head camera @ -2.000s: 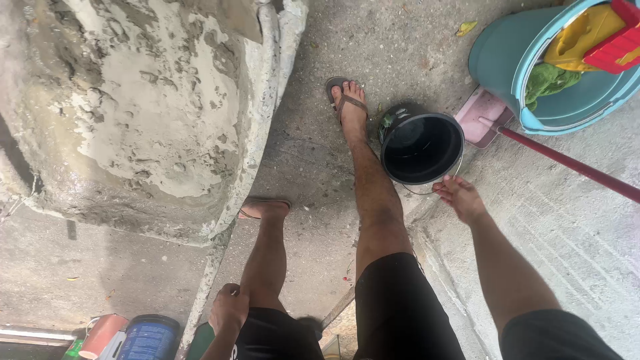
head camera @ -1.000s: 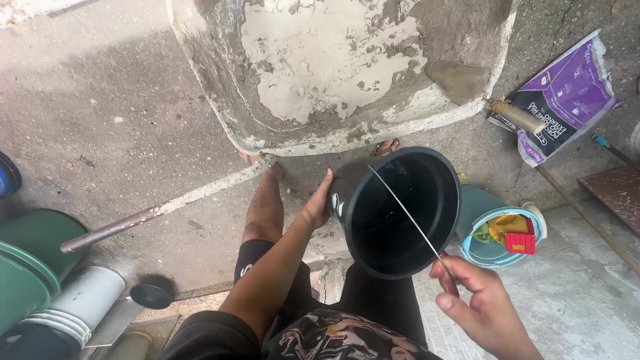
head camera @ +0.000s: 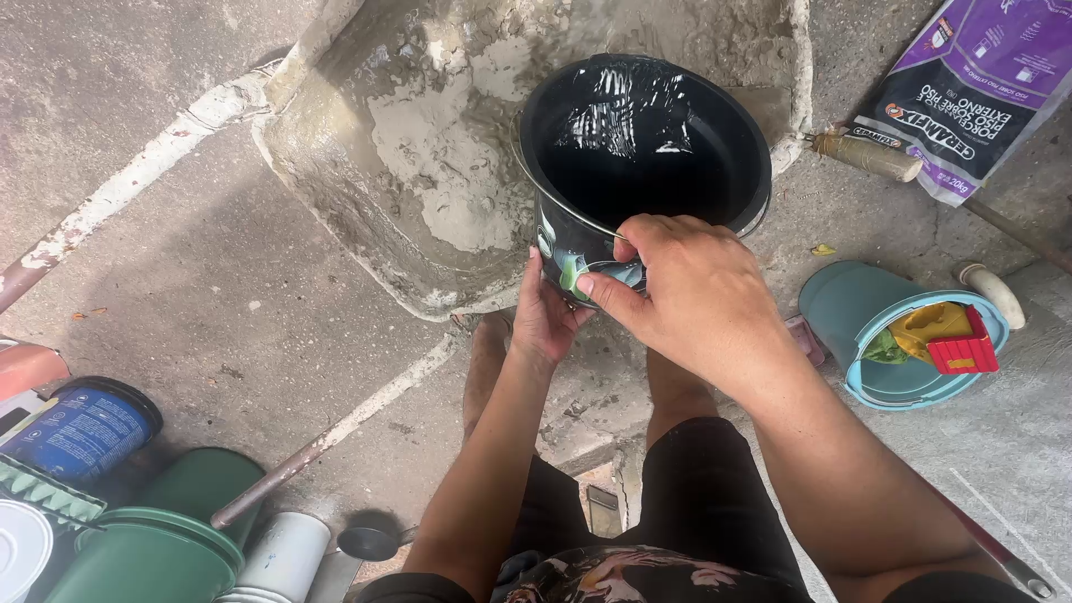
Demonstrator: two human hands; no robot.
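A black plastic bucket [head camera: 578, 209] with a thin wire handle is held up in front of me, tilted so that I see its dark inside. White streaks mark the far inner wall. My left hand [head camera: 544, 322] supports it low on the near side, by a printed picture. The right hand [head camera: 682, 289] grips the near rim and handle, with the thumb over the outer wall. Behind and partly under the bucket lies a mortar-caked wheelbarrow tray [head camera: 402, 289] holding wet grey mortar [head camera: 461, 167].
Metal wheelbarrow handles [head camera: 327, 435] stick out toward me. Right: a mortar mix bag [head camera: 946, 109], a wooden tool handle [head camera: 871, 159], a light blue bucket [head camera: 846, 310] with cloths and a red plastic piece. Lower left: green bins [head camera: 151, 553], a blue tub [head camera: 84, 427] and a white container [head camera: 285, 557].
The black bucket stood on the ground beside my foot two seconds ago; it is now held up in front of the tray. My right hand has moved from the wire handle to the near rim.
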